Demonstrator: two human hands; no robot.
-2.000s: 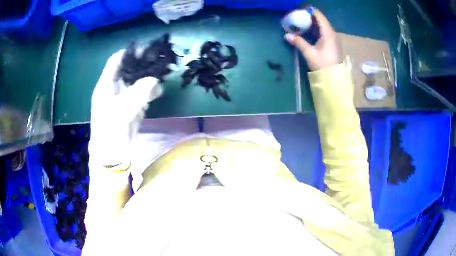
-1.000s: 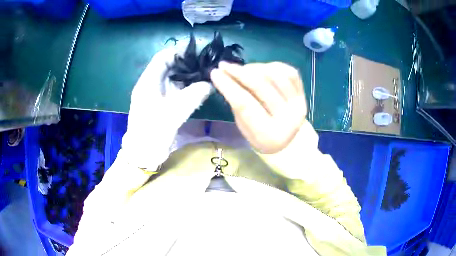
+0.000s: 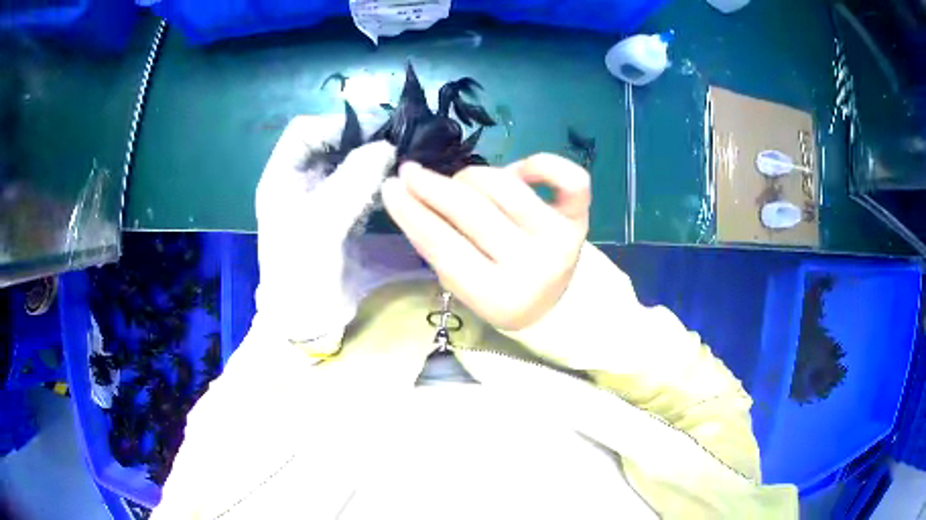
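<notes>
A black spiky hair piece (image 3: 421,127) is held above the green bench mat. My left hand (image 3: 315,203), in a white glove, grips it from the left. My bare right hand (image 3: 498,234) is at its lower right side, with thumb and fingertips pressed together against it. Whether the right fingertips pinch a separate strand is hidden. Some black strand pieces (image 3: 467,102) show behind the held piece; I cannot tell which lie on the mat. The white glue bottle (image 3: 640,59) with a blue tip lies on the mat to the right.
A small dark piece (image 3: 581,145) lies right of my hands. A cardboard sheet (image 3: 736,168) holds two white oval pieces (image 3: 780,214). A blue bin with a paper label (image 3: 401,15) stands at the back. Side bins hold black pieces (image 3: 152,355) left and a dark clump (image 3: 815,340) right.
The glue bottle was in my right hand two seconds ago and lies on the mat since. Both hands came together at the hair piece; in the last second my right hand shifted slightly left and down.
</notes>
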